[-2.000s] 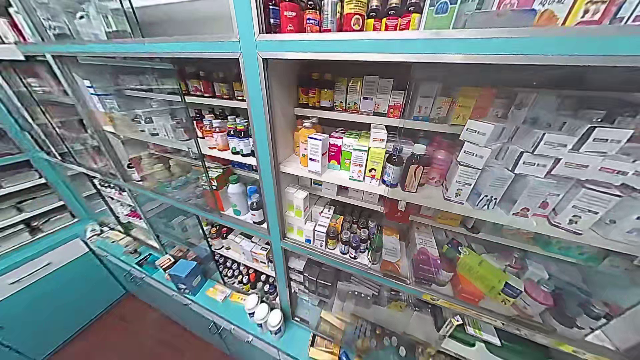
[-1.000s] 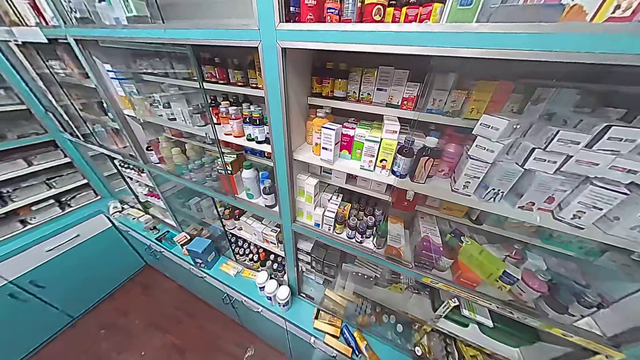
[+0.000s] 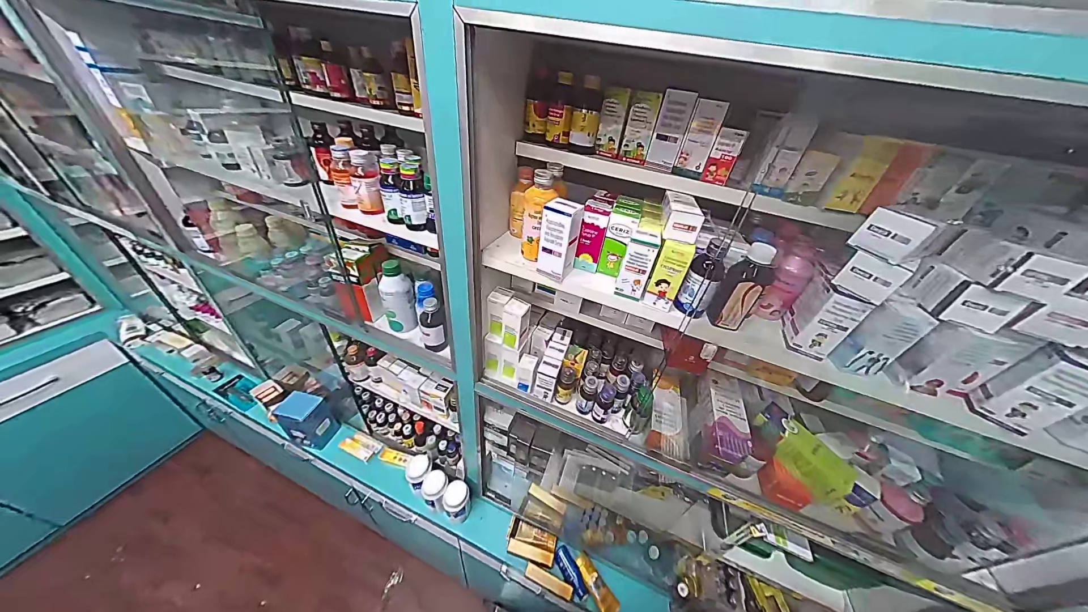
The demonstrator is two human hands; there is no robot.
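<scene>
Neither of my hands shows in the head view. Medicine cartons and bottles fill the shelves of a teal cabinet. A white carton [image 3: 560, 239] stands at the front of the middle shelf, beside an orange bottle [image 3: 537, 214]. To its right are a pink carton [image 3: 592, 231], a green carton [image 3: 620, 236] and a yellow-green carton [image 3: 671, 274]. Dark glass bottles [image 3: 742, 286] stand further right. Behind the sliding glass at the right, white cartons [image 3: 901, 234] lie in a loose pile. Small dark bottles [image 3: 586, 394] crowd the shelf below.
Three white jars [image 3: 433, 489] stand on the teal ledge [image 3: 484, 523], near a blue box [image 3: 306, 418]. Gold cartons [image 3: 533, 541] and a blue tube [image 3: 570, 571] lie on the ledge's right part. A teal upright [image 3: 452, 246] divides the cabinets. Reddish-brown floor [image 3: 255, 527] lies below.
The view has shifted somewhat over the cabinets. Nothing on the shelves has plainly moved.
</scene>
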